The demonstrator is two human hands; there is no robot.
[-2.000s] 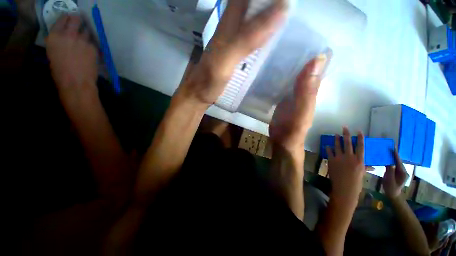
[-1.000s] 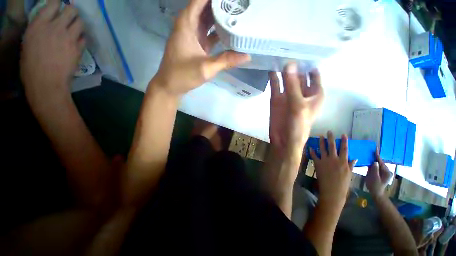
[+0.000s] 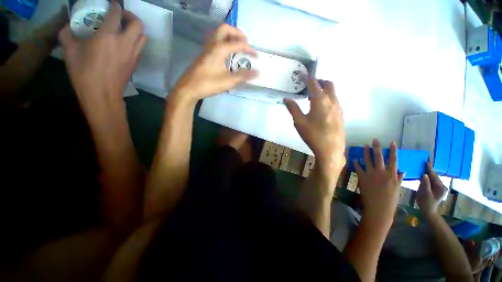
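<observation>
The white appliance (image 3: 269,71) shows its long rounded face with a round grille near each end. It lies inside an open retail carton, whose raised flap (image 3: 286,33) shows a plain white inside. Another white flap lies towards me. My left hand (image 3: 212,69) grips the appliance's left end, fingers on the far side and thumb on the near side of the grille. My right hand (image 3: 322,115) is at the right end, fingertips by the carton corner and thumb apart near the front edge; whether it grips is unclear.
A neighbour's hand (image 3: 104,55) holds another white grilled unit (image 3: 88,19) at left. At right, a person's hands rest on a blue carton (image 3: 413,163) beside upright blue-and-white cartons (image 3: 424,137). More cartons stand far right. Power sockets (image 3: 272,154) line the table edge.
The appliance was turned from its clear side to its grilled face, then lowered into the open carton. My left hand stays at its left end; my right hand moved from beneath it to its right end.
</observation>
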